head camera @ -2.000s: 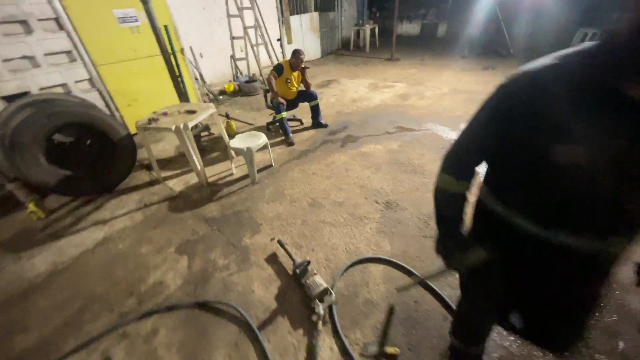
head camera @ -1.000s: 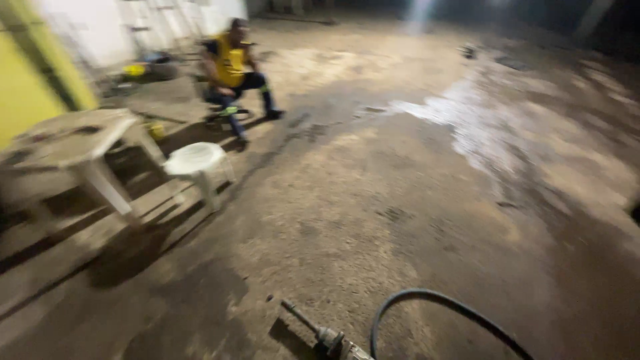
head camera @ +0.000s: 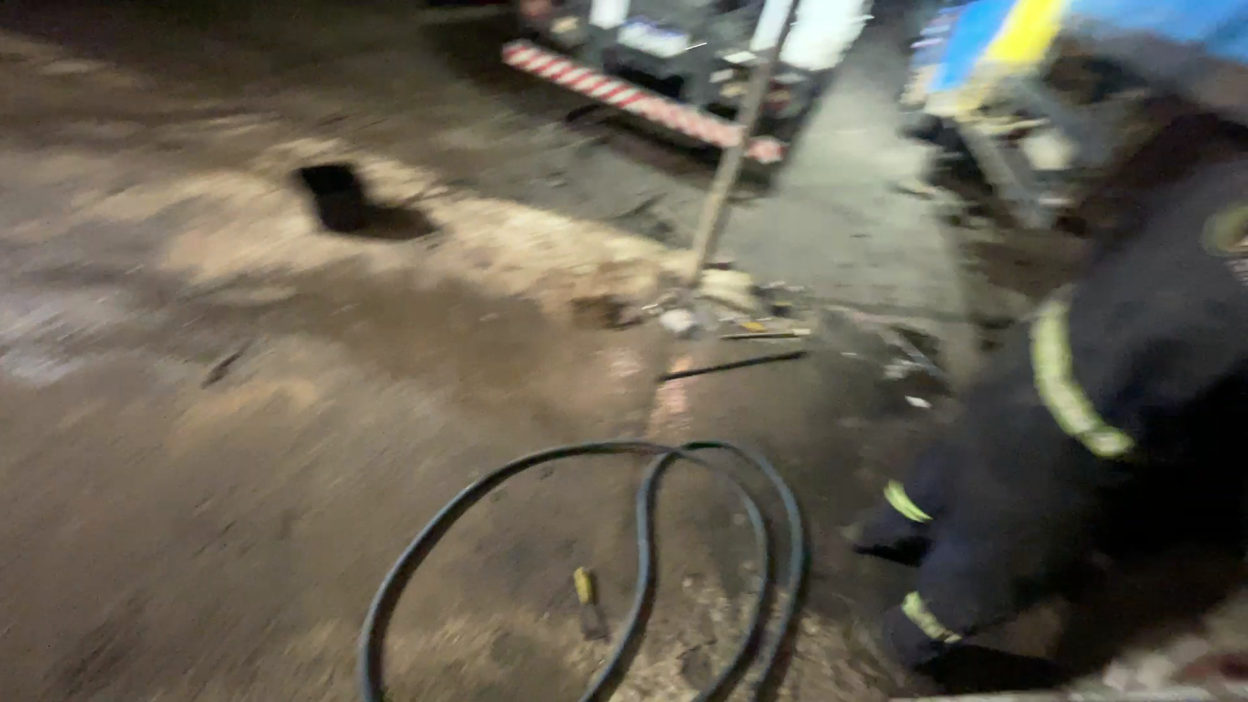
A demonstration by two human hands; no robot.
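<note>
Neither my left hand nor my right hand shows in the head view, so what they hold is hidden. A dark hose lies in loops on the dirty floor at the bottom centre. Inside its large loop is a small tool with a yellow handle, too blurred to name. Beyond the loops a thin dark bar lies on the floor, near the foot of an upright pole.
A person in dark clothes with reflective bands bends at the right. Behind are a vehicle's red-and-white striped bumper and a blue and yellow object. A dark object sits on the floor at the upper left.
The view has swung far to the right. The seated person in a yellow top, the table and the stool have left it; the striped bumper has come in.
</note>
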